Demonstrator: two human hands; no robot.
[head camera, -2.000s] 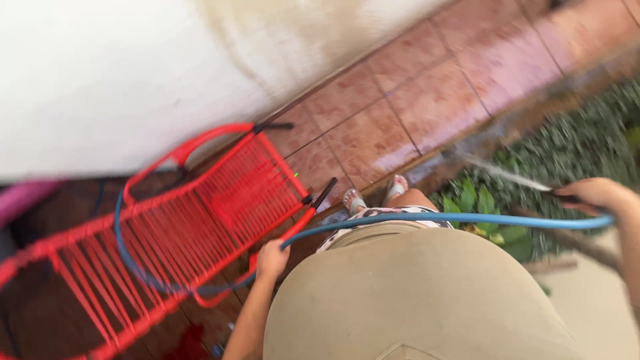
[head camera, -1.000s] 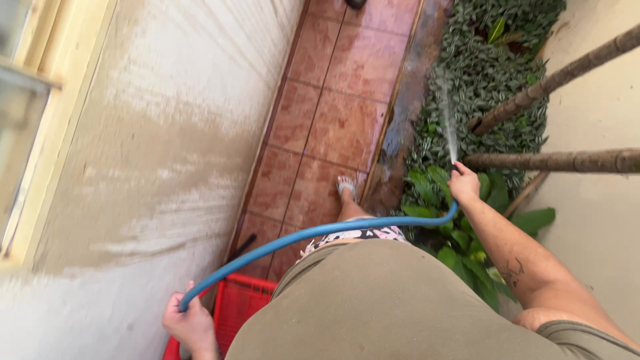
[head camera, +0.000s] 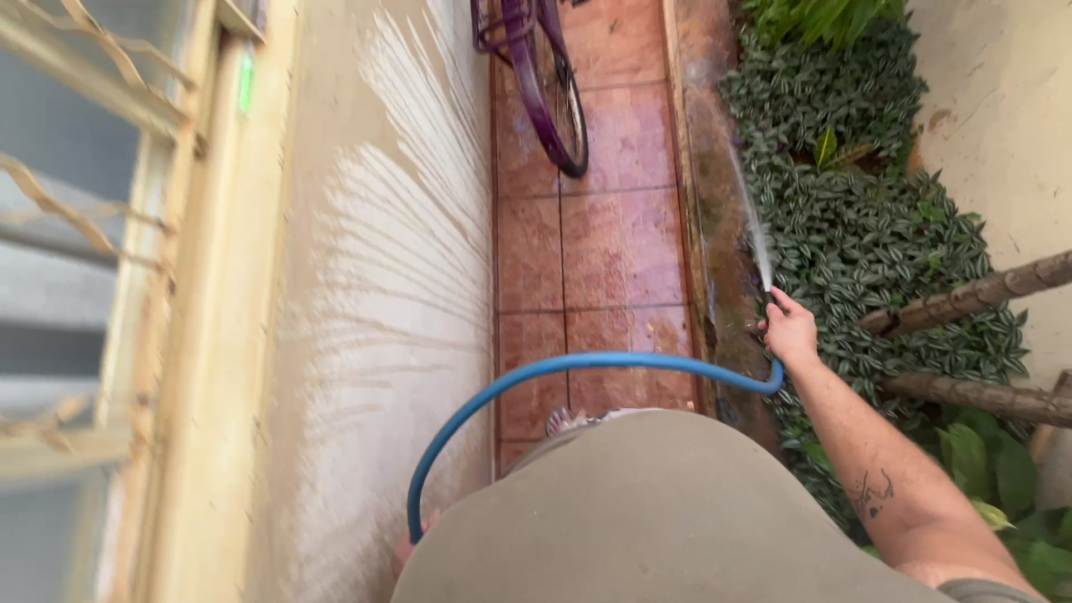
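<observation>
My right hand (head camera: 789, 328) grips the dark nozzle (head camera: 767, 296) of a blue garden hose (head camera: 586, 361). A white jet of water (head camera: 755, 226) leaves the nozzle and lands on the wet strip between the tiled walkway and the plant bed. From the nozzle the hose bends and arcs leftward across my body to my left hand (head camera: 405, 548), at the lower left beside my shirt. Only a little of that hand shows, mostly hidden behind the shirt, with the hose running down to it.
A purple bicycle (head camera: 538, 100) stands on the wet reddish tiles (head camera: 620, 243) near the water-streaked wall (head camera: 402, 276). At left is a window frame with metal bars (head camera: 193, 335). Low leafy plants (head camera: 879, 218) fill the bed at right, where trunks (head camera: 980, 293) lean across.
The red chair seen in the earlier frames is out of view, and the purple bicycle has come into view. My left hand is now mostly hidden behind my shirt. The view has shifted strongly.
</observation>
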